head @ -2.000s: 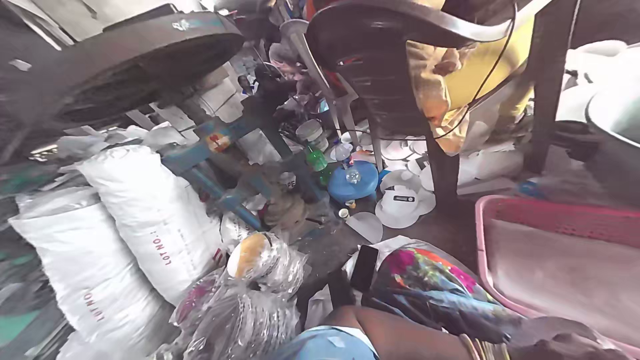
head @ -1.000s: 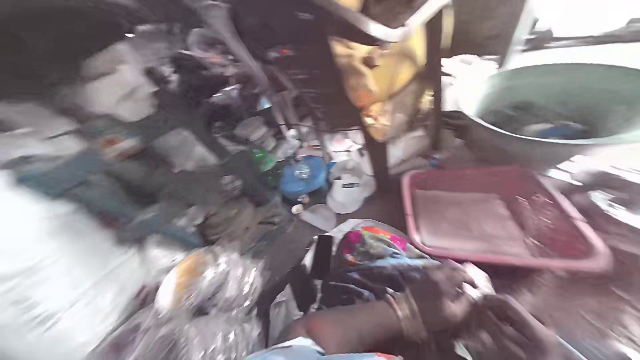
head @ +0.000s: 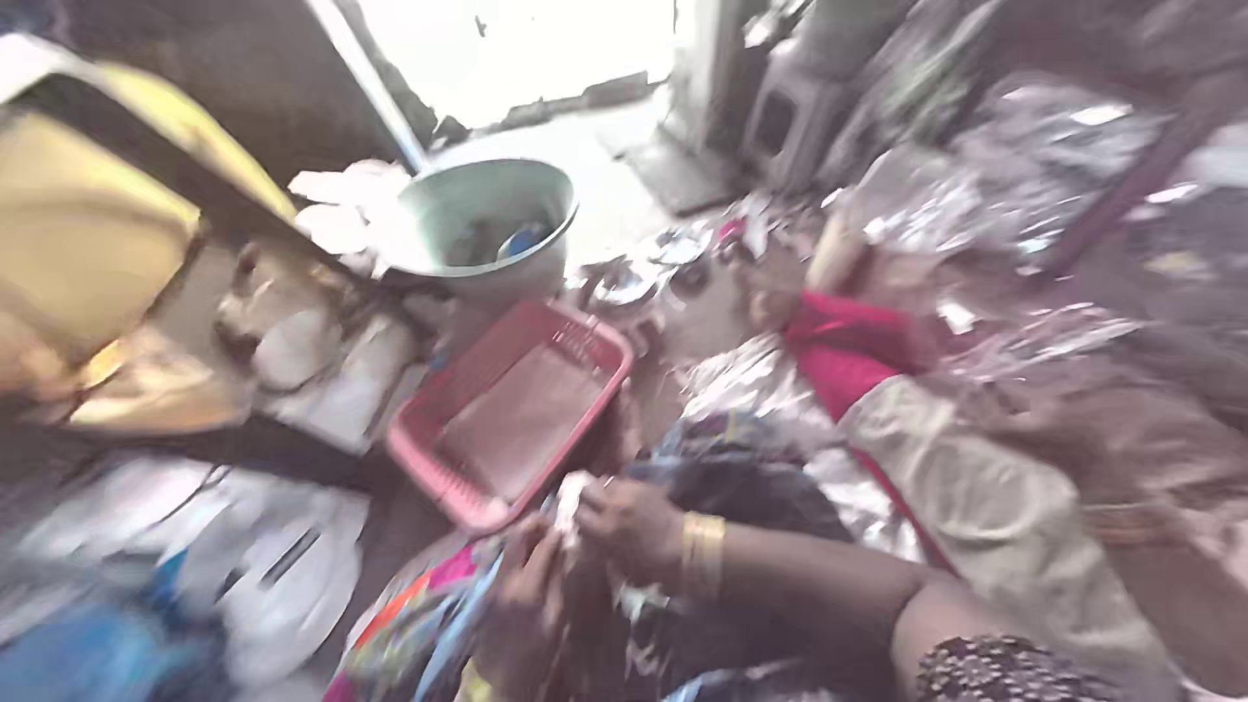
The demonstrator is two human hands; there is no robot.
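Note:
My left hand (head: pixel 531 585) and my right hand (head: pixel 634 526) meet over my lap, fingers bent around a small whitish piece (head: pixel 570 502) that blur keeps from being named. Gold-coloured bangles circle the right wrist. Just beyond the hands lies a pink plastic basket (head: pixel 609 351) with a flat pale surface inside. Colourful patterned cloth (head: pixel 409 604) covers my lap beneath the hands.
Behind the basket stands a pale green tub (head: pixel 487 268) with a blue thing inside. A person's arm in a red sleeve (head: pixel 848 341) reaches in at right, among shiny plastic wrapping (head: pixel 746 375). Yellow sacking (head: pixel 88 234) and a dark chair-like frame are at left.
The view has swung far to the right. The white sacks seen at left earlier are out of frame, and the other person's red-sleeved arm is now in sight.

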